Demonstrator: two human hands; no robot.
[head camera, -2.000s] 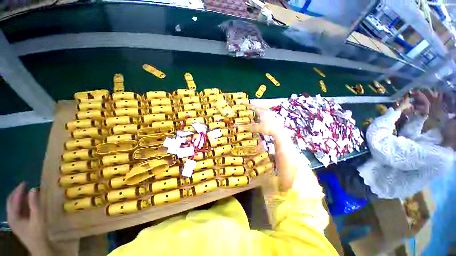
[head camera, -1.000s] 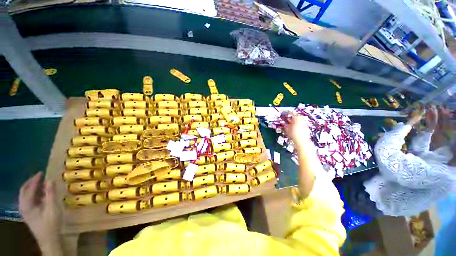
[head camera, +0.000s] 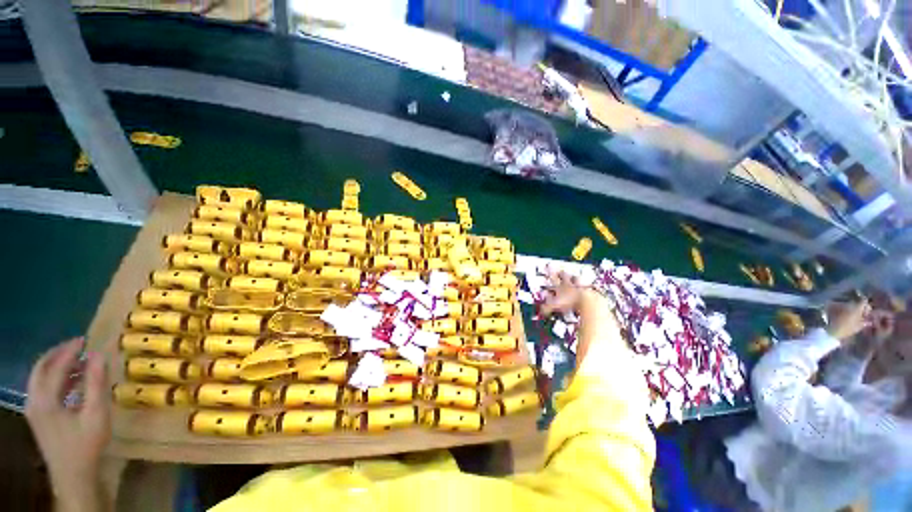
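Note:
Yellow plastic shells (head camera: 319, 394) lie in tight rows on a brown cardboard board (head camera: 135, 270), with a few loose shells (head camera: 283, 357) on top. A small pile of white squares with red leads (head camera: 352, 320) rests on the shells right of the middle. My right hand (head camera: 565, 297) is at the left edge of the large red-white heap (head camera: 665, 335), fingers pointing down; whether it holds a piece is unclear. My left hand (head camera: 72, 400) is beside the board's left edge, thumb and fingers apart, with a small pale spot between them that I cannot identify.
A dark green conveyor (head camera: 300, 155) runs behind the board, with scattered yellow pieces (head camera: 408, 185) on it. A clear bag of parts (head camera: 525, 145) lies beyond on a pale rail. At the right, another person's hands (head camera: 860, 320) and white lace sleeves are near the heap.
The pile on the shells has grown. My right hand has moved from within the heap to its left edge. The view has shifted, while my left hand stays beside the board.

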